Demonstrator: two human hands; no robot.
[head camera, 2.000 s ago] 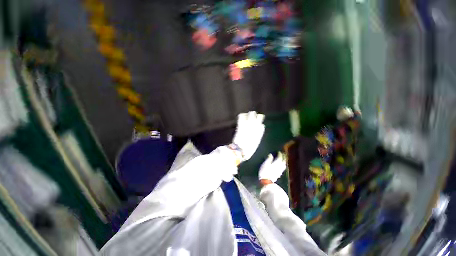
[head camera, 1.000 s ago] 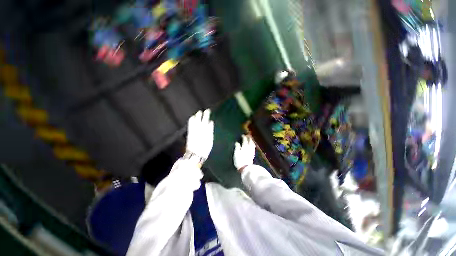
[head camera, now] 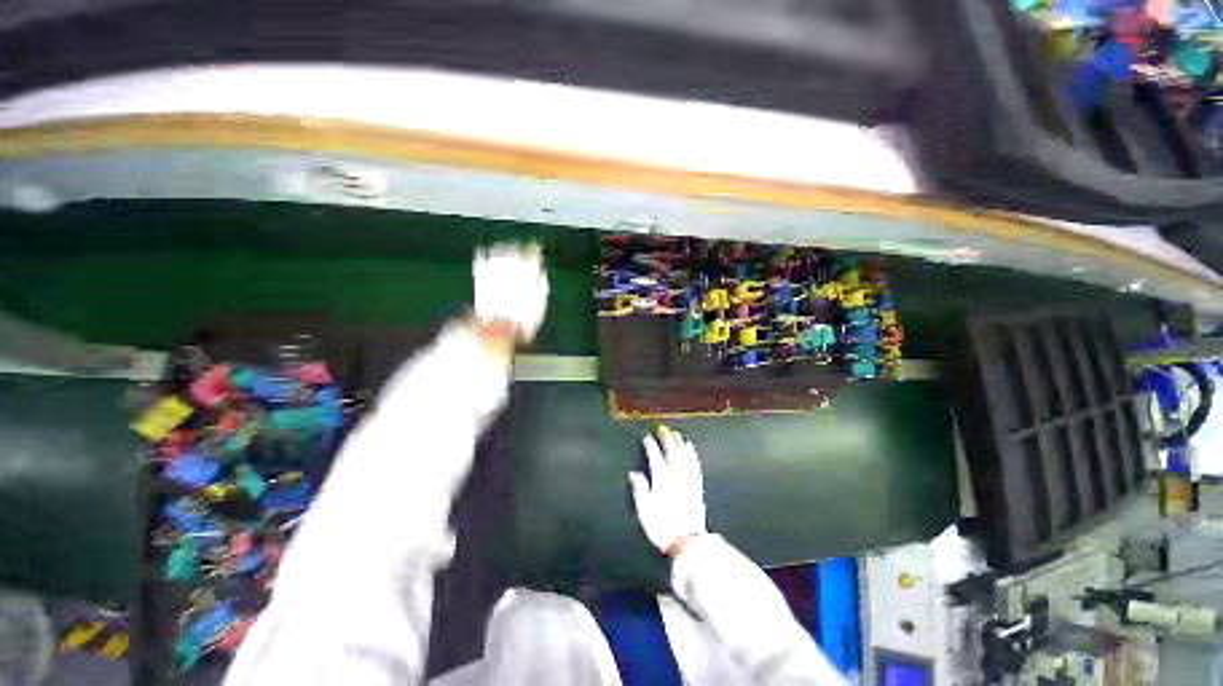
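My left hand (head camera: 511,287), in a white glove, is over the green bench (head camera: 577,469) between two black trays. It is blurred, and whether it holds anything cannot be told. My right hand (head camera: 669,491), also gloved, is just in front of the right tray (head camera: 641,354), fingers apart, with nothing visible in it. The right tray holds dense rows of coloured clips (head camera: 751,306); its front left part shows bare black. A reddish-brown strip (head camera: 724,401) runs along its front edge. The left tray holds loosely heaped blue, teal, pink and yellow clips (head camera: 255,462), partly hidden by my left arm.
A shelf with a wood-coloured edge (head camera: 537,158) crosses behind the trays, with more clips (head camera: 1120,54) at the top right. A black divided tray (head camera: 1060,436) stands tilted at the right. A machine with a blue edge (head camera: 838,619) and small screen (head camera: 905,670) is at the lower right.
The view has swung round to face the bench and shelf. My left hand has moved farther over the bench, near the right tray's left side. My right hand stays beside that tray's strip.
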